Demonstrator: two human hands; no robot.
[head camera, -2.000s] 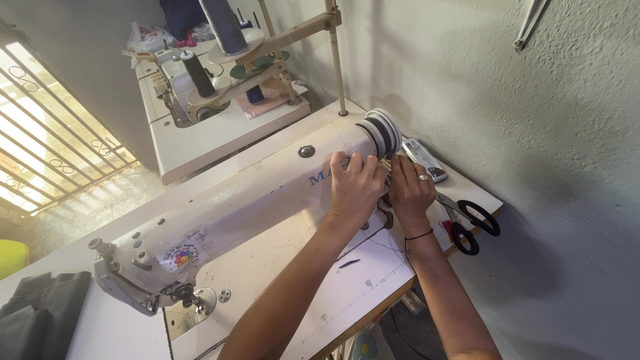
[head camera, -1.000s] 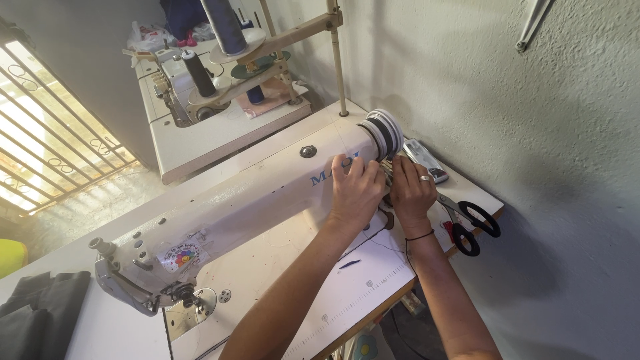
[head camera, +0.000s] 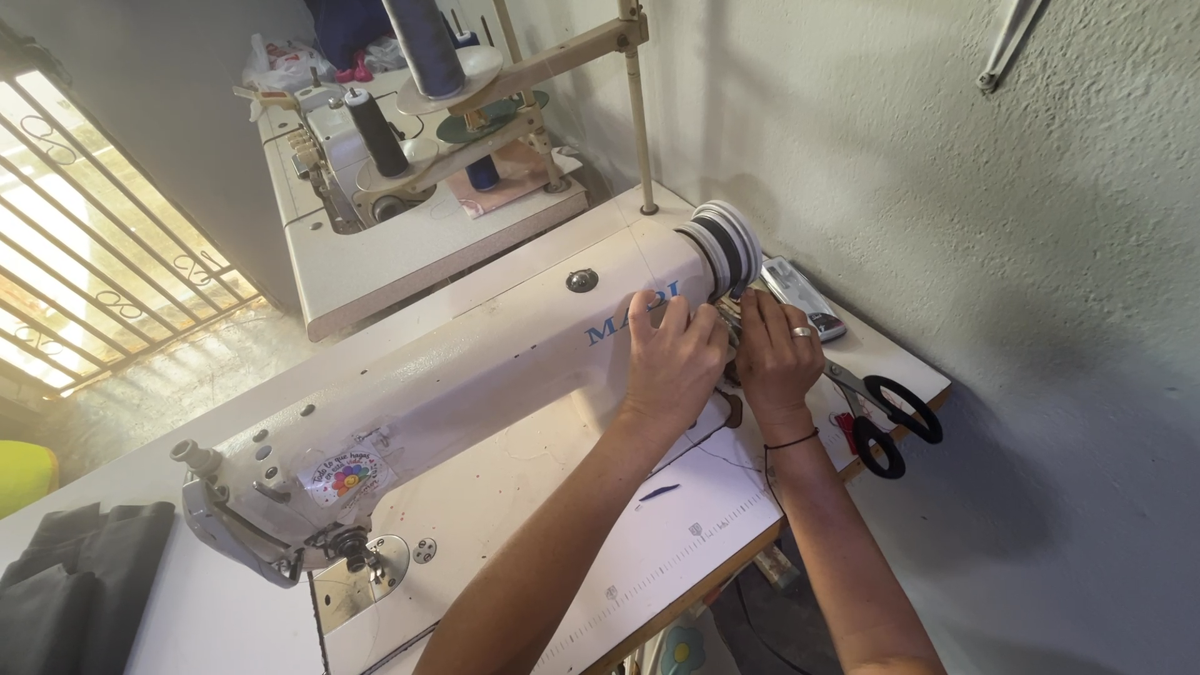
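A white industrial sewing machine (head camera: 469, 375) lies diagonally on its table, with a striped handwheel (head camera: 722, 248) at its right end. My left hand (head camera: 677, 361) is at the machine's right end below the blue lettering, fingers bent, the fingertips partly hidden. Just right of it, under the handwheel, my right hand (head camera: 778, 352) has its fingers drawn together at small metal parts (head camera: 729, 319). Whatever lies between the fingers cannot be made out. Black-handled scissors (head camera: 881, 422) rest beside my right wrist. The needle and presser foot (head camera: 373, 564) are at the left end.
Folded dark fabric (head camera: 89, 581) lies at the table's left. A second sewing machine (head camera: 337, 150) with a thread stand and cones (head camera: 427, 47) stands behind. A clear-lidded case (head camera: 804, 295) sits near the wall, a small red object (head camera: 847, 433) by the scissors, and a blue sliver (head camera: 660, 491) before the machine.
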